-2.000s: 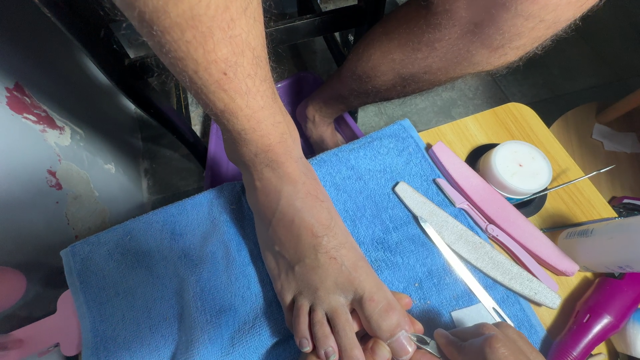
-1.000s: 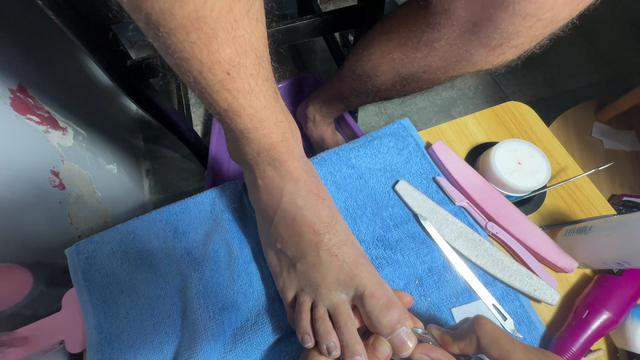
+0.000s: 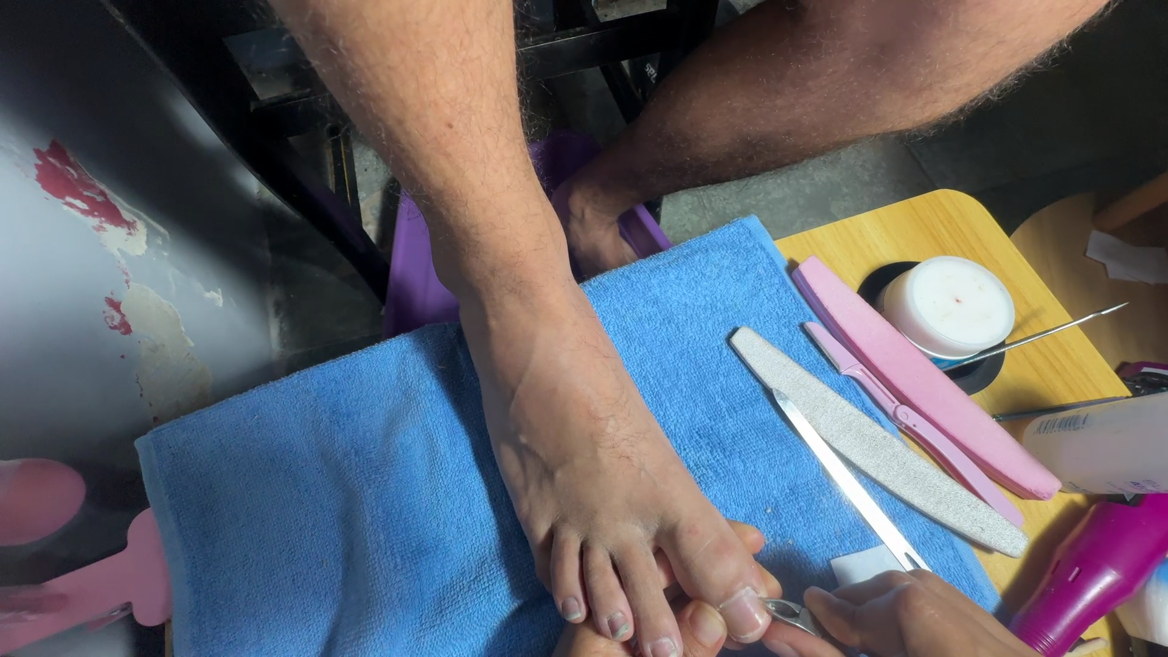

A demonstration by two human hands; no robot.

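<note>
A person's bare foot [image 3: 584, 438] rests on a blue towel [image 3: 301, 493], toes toward me. My left hand [image 3: 703, 630] holds the big toe from below and between the toes; much of it is hidden under the foot. My right hand [image 3: 894, 620] grips metal nippers [image 3: 790, 613], whose tip touches the side of the big toenail [image 3: 745, 613]. Beside my right hand on the towel lie a thin metal tool [image 3: 849, 479], a grey nail file [image 3: 876, 447], a folding pink razor [image 3: 903, 415] and a pink nail buffer [image 3: 922, 379].
A white lidded jar [image 3: 949, 306] stands on the wooden board [image 3: 912, 224], a thin metal pick [image 3: 1058, 330] against it. A translucent bottle [image 3: 1104, 447] and a magenta device [image 3: 1100, 570] lie at the right. Behind are a purple basin [image 3: 415, 274] and the person's other foot [image 3: 593, 224].
The nippers stay at the big toe, with slight shifts of my right hand. My left hand keeps its hold under the toes.
</note>
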